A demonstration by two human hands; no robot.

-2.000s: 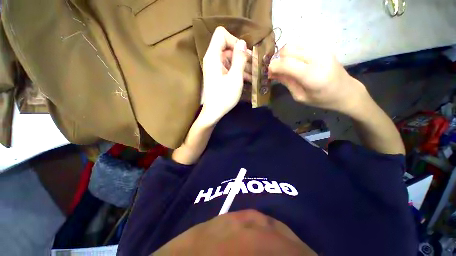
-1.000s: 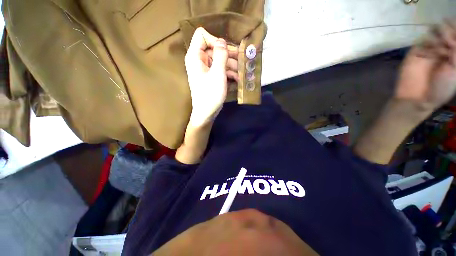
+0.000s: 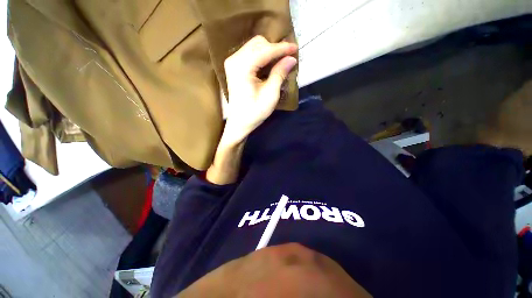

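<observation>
The brown jacket (image 3: 169, 81) lies over the white table, with white basting stitches on its front. Its sleeve cuff (image 3: 290, 96) hangs at the table's near edge. My left hand (image 3: 251, 90) lies on the cuff, with thumb and forefinger together at its right edge. Part of a dark button shows beside my thumb; the rest of the button row is hidden. A thin dark thread (image 3: 332, 29) runs from near my left fingertips up to the right across the table. My right hand is beyond the right edge; only a blurred forearm shows there. No needle can be made out.
The white table (image 3: 402, 32) spans the top, its near edge sloping up to the right. Dark blue cloth (image 3: 10, 160) lies at far left. A grey fuzzy item (image 3: 167, 195) is below the jacket. My navy shirt fills the lower middle. Clutter stands at lower right.
My right hand has moved from the cuff out past the right edge. My left hand has shifted over the cuff, covering most of the button row. The view has turned, bringing dark blue cloth in at left.
</observation>
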